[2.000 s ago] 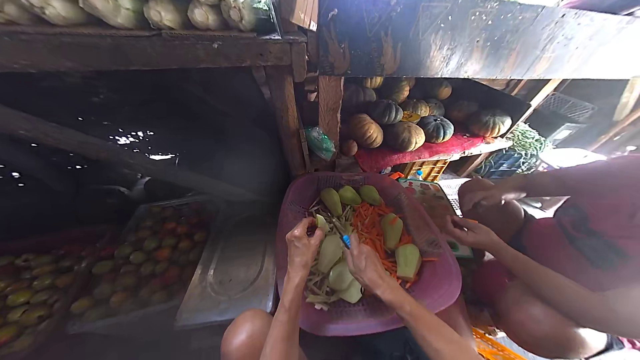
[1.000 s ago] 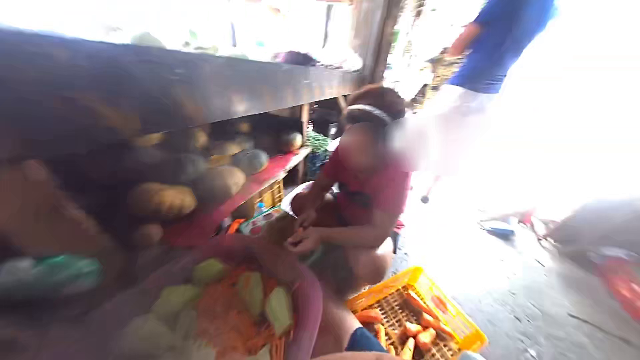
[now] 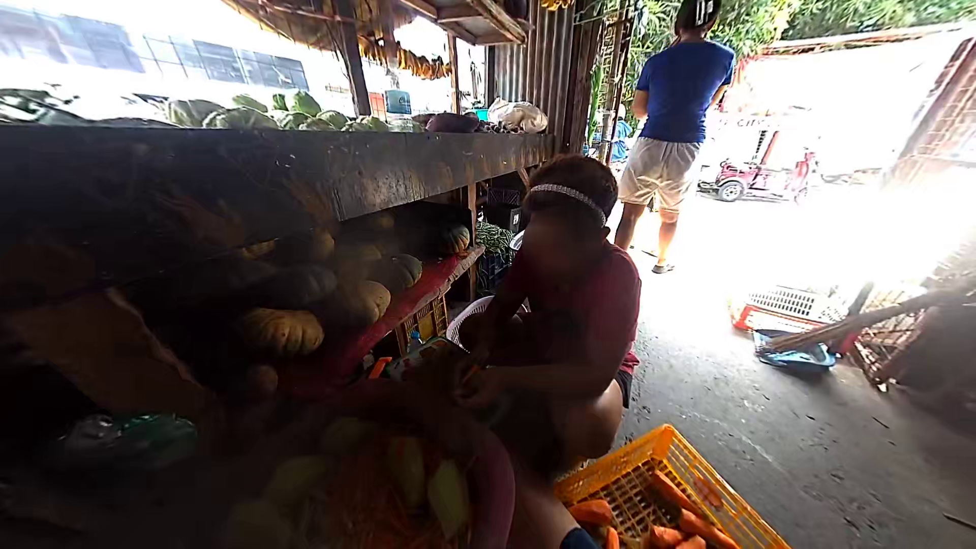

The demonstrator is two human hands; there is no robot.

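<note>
Neither of my hands shows in the head view. At the dark lower edge is a purple plastic basin (image 3: 494,488), partly cut off by the frame. Pale green peeled vegetables (image 3: 448,496) lie in it on orange shreds (image 3: 374,496). To its right, an orange plastic crate (image 3: 663,450) holds several carrots (image 3: 679,496). A crouching person in a dark red shirt works beyond the basin, hands together around a small orange thing (image 3: 471,374).
Squashes (image 3: 282,330) fill the lower shelf at left, under a long wooden counter (image 3: 427,171) bearing cabbages (image 3: 240,119). A standing person in a blue shirt is farther back. A broom (image 3: 862,324) and blue dustpan (image 3: 797,354) lie at right.
The view has swung far up and to the right. My two hands, over the basin two seconds ago with a blue-handled tool, are out of sight.
</note>
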